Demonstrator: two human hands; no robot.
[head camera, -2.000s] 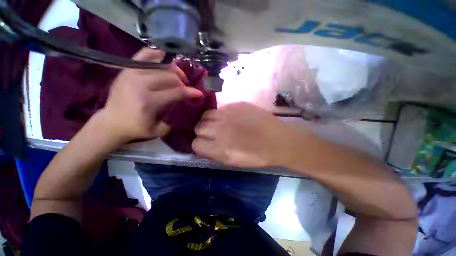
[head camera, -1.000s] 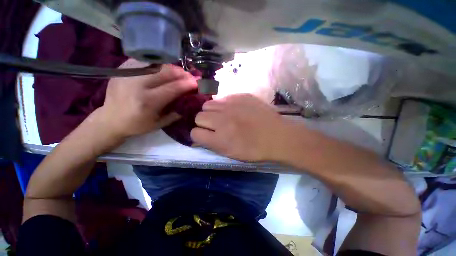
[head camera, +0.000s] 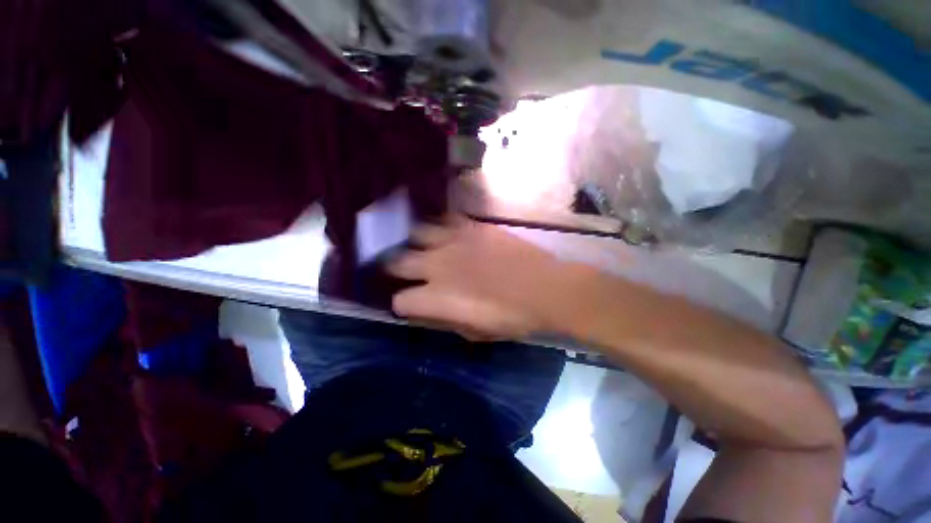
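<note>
A maroon garment piece lies spread on the white table left of the needle, its near part reaching the table's front edge. A small white label shows against the maroon cloth beside my right fingertips. My right hand is at the cloth's right edge near the table front, slightly blurred; its fingertips touch the cloth around the label, and the grip is partly hidden. My left hand is out of the picture; only part of that arm shows at the far left edge. The presser foot and needle area is partly hidden by the machine head.
The white machine head with blue lettering spans the top. A clear plastic bag with a white scrap lies right of the needle. A tray with a green packet is far right. A blue bin and maroon cloth are lower left.
My left hand has left the needle area and gone out of view to the left. The white label has come into view, and more maroon cloth lies exposed. My right hand stays near the cloth.
</note>
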